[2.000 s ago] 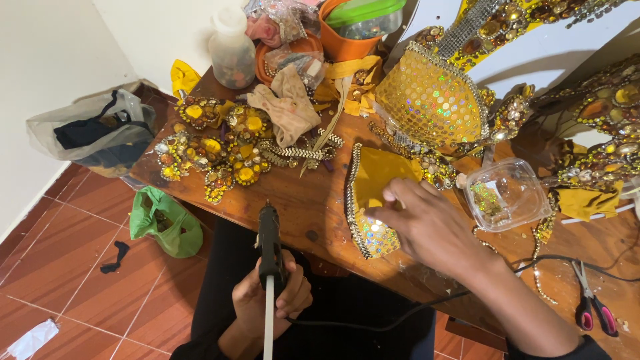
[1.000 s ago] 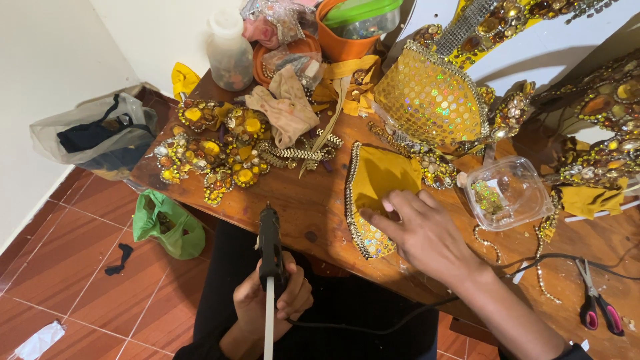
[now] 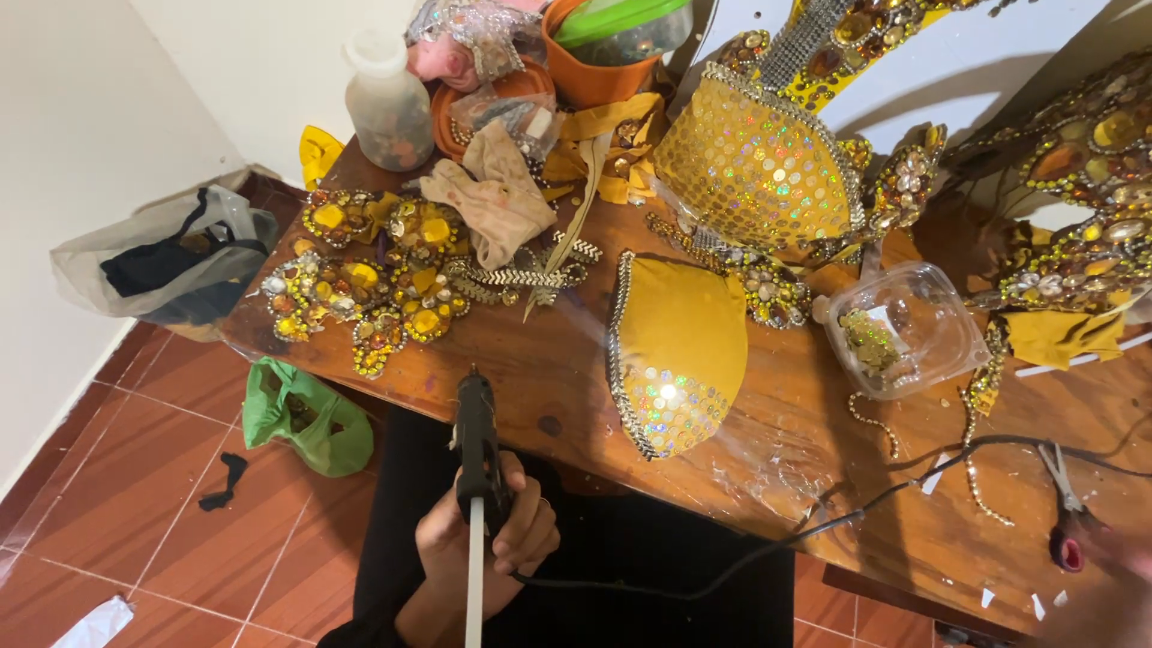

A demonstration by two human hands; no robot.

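Note:
My left hand (image 3: 490, 531) is closed around a black hot glue gun (image 3: 477, 441), its nozzle toward the table and a white glue stick (image 3: 474, 576) out of its back. My right hand (image 3: 1102, 576), blurred at the lower right edge, is at the handles of the scissors (image 3: 1066, 513); whether it grips them is unclear. A yellow fabric bra cup (image 3: 684, 333) lies on the wooden table, with a rhinestone chain along its left edge and round sequins on its lower part. A fully sequined cup (image 3: 765, 162) rests behind it. An open clear plastic box (image 3: 909, 333) holds gold sequins (image 3: 868, 342).
Jewelled pieces (image 3: 369, 279), beige cloth (image 3: 495, 193), a cloudy plastic bottle (image 3: 387, 103) and an orange pot (image 3: 598, 58) stand or lie at the back left. The gun's black cord (image 3: 720, 576) crosses the table's front edge (image 3: 675, 499). A green bag (image 3: 310, 423) is on the tiled floor.
My right hand has left the yellow cup and moved right, to the scissors. My left hand stays around the glue gun.

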